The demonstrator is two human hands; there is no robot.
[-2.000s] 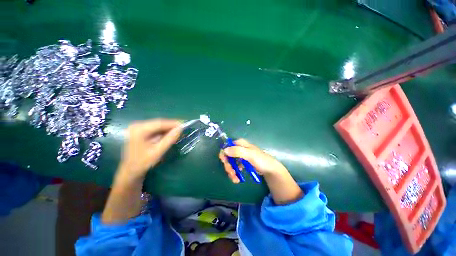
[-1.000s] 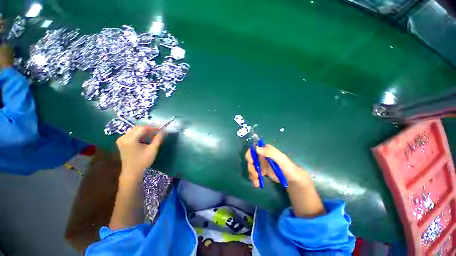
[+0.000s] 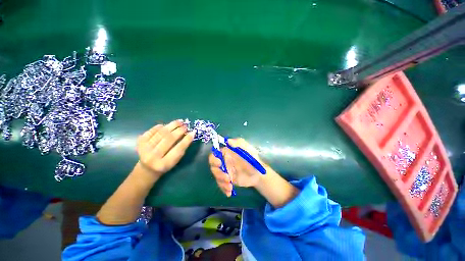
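My left hand (image 3: pixel 164 146) holds a silver parts frame (image 3: pixel 203 130) by its left end, between thumb and fingers, low over the green bench. My right hand (image 3: pixel 237 165) holds blue-handled nippers (image 3: pixel 222 148) with the handles spread. The nippers' jaws are at the right side of the frame; whether they touch it is hard to tell. Small cut parts near the jaws cannot be told apart from the frame. A large tangled pile of silver frames (image 3: pixel 56 104) lies on the bench at the left.
A pink-orange tray (image 3: pixel 375 167) with silver and dark bits in its compartments lies at the right. A metal post (image 3: pixel 408 53) reaches in above it. A white piece (image 3: pixel 108 68) lies by the pile. A tiny fleck (image 3: pixel 245 124) lies on the green bench (image 3: pixel 204 61).
My left hand has come from beside the pile, where it held a thin silver piece, to the nippers with a frame. The nippers' handles are spread wider. The view has shifted.
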